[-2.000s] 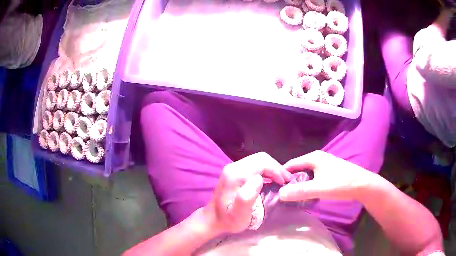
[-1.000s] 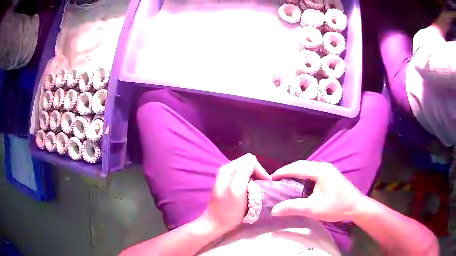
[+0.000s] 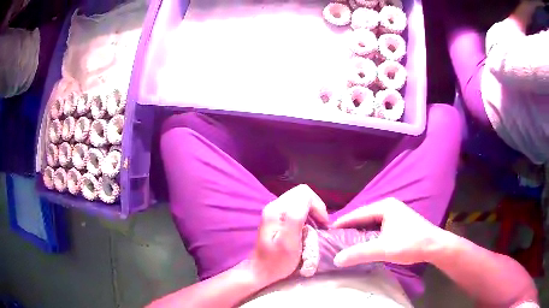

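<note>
My left hand (image 3: 280, 234) and my right hand (image 3: 394, 234) hold a purple-grey tubular part (image 3: 346, 240) between them, low above my lap. A pale toothed ring (image 3: 309, 251) sits at the part's left end, against my left fingers. My right thumb and fingers are around the tube from the right side. The tube's right end is partly hidden by my right hand. I cannot tell how firmly the ring is joined to the tube.
A wide purple tray (image 3: 271, 118) lies beyond my knees, with pale toothed rings (image 3: 390, 104) along its right side and a glaring white liner. A narrower tray (image 3: 135, 174) at left holds packed notched pieces (image 3: 108, 189). Another person (image 3: 521, 90) sits at right.
The tube and ring have tilted and turned slightly between my hands, and the open right end shows less. The trays have shifted slightly left in view.
</note>
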